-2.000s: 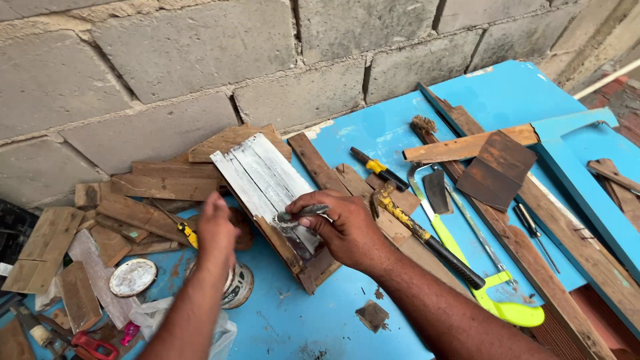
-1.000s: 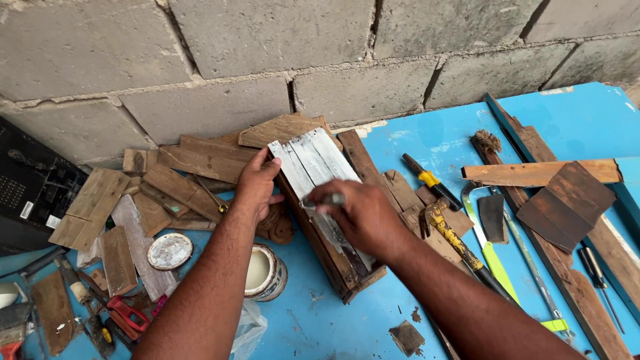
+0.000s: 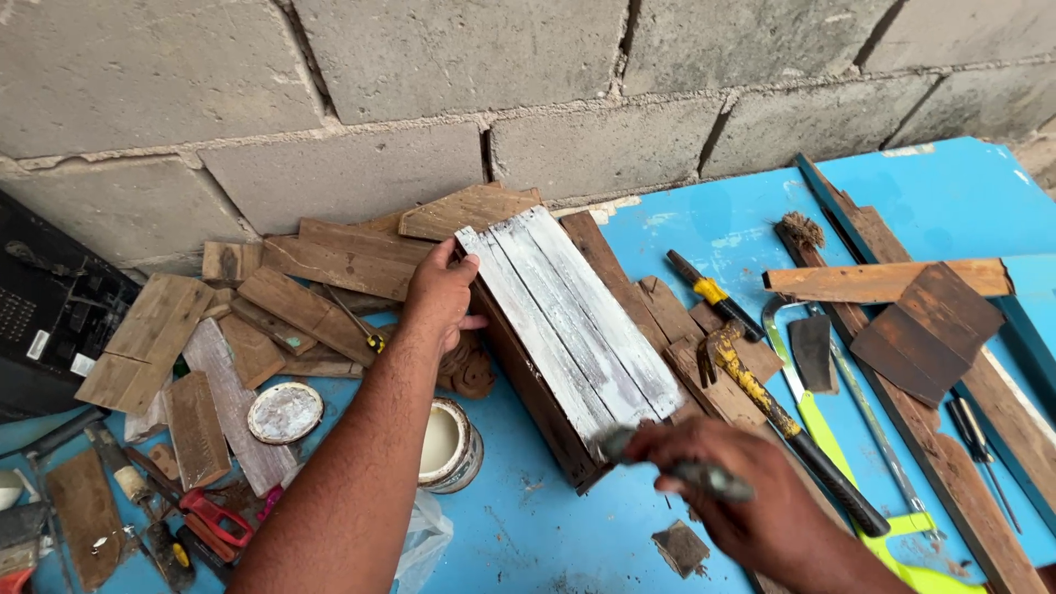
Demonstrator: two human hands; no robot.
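Observation:
My left hand (image 3: 445,293) grips the far left edge of a wooden slatted box (image 3: 569,313), whose upper face is coated with white paint and whose side is dark bare wood. In my right hand (image 3: 718,470) is a paintbrush (image 3: 623,445), its bristles at the near end of the painted slats, slightly blurred. An open can of white paint (image 3: 450,445) stands left of the box, below my left forearm. The paint-smeared can lid (image 3: 285,412) lies farther left on wood scraps.
Wood offcuts (image 3: 330,256) are piled by the block wall. Right of the box lie a claw hammer (image 3: 759,396), a hacksaw (image 3: 825,429), a screwdriver (image 3: 982,437) and long boards (image 3: 932,462). Red-handled pliers (image 3: 216,516) and a plastic bag (image 3: 425,536) are at the near left.
My left hand, apart from the box two seconds ago, now holds its edge. The brush has moved to the near end of the slats, and more of the top looks white. The view has shifted.

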